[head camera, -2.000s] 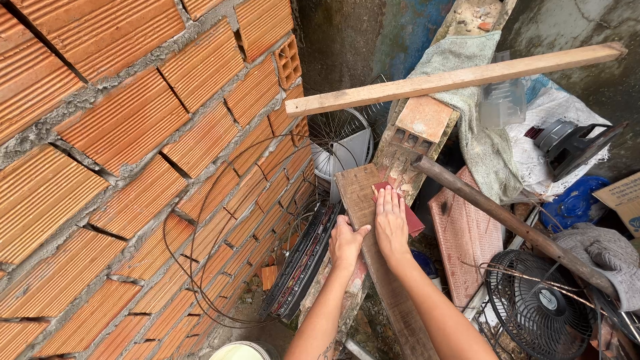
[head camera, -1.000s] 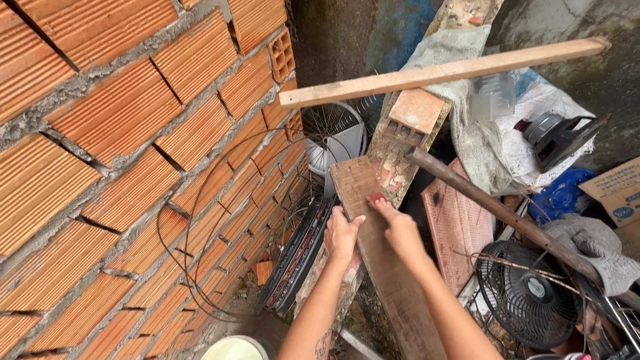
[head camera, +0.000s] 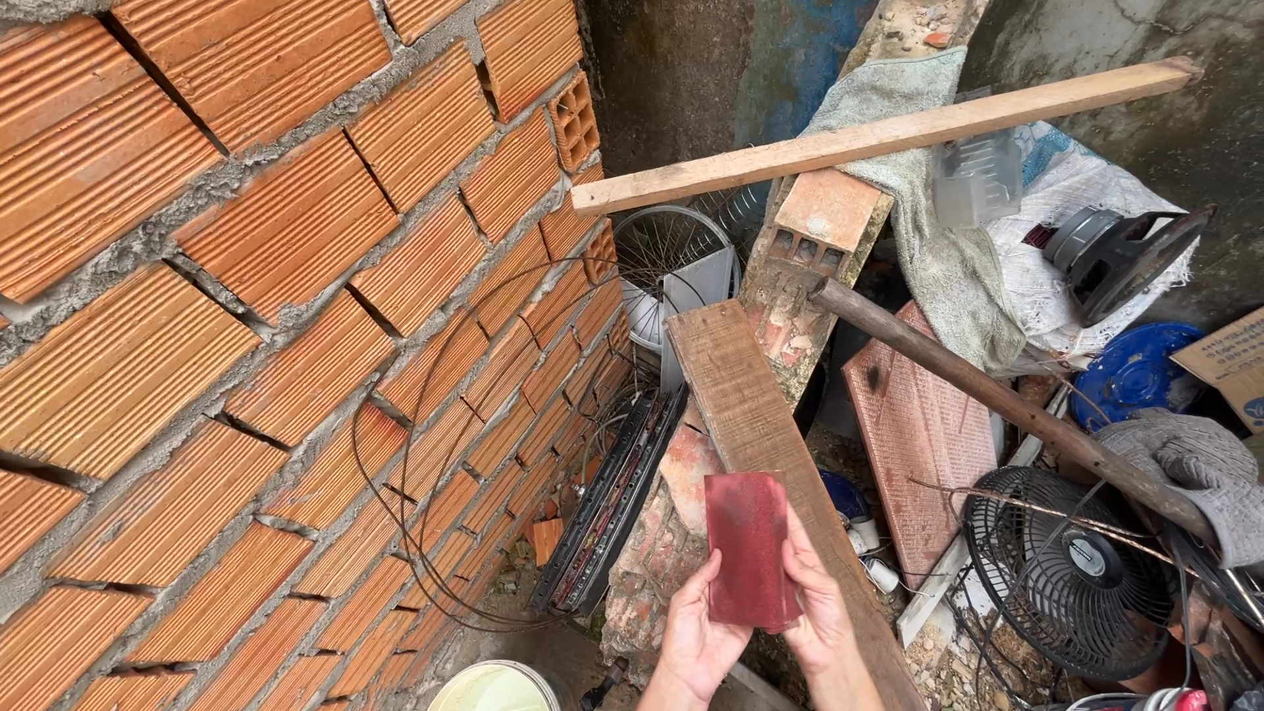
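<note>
A folded sheet of red sandpaper is held up between both hands, its worn, darkened face towards me. My left hand grips its lower left edge, and my right hand grips the right edge. Behind and below them a brown wooden board lies at a slant, its far end beside a broken masonry ledge. Part of the board is hidden by the sandpaper and my right hand.
A hollow-brick wall fills the left, with loose wire loops beside it. A wooden batten crosses above the board. At right are a wooden pole, a black fan and a loudspeaker. A bucket stands at the bottom.
Earlier my left hand rested on the board and my right hand pressed the red sandpaper on its surface. Both hands have moved back towards me and now hold the sandpaper up off the board.
</note>
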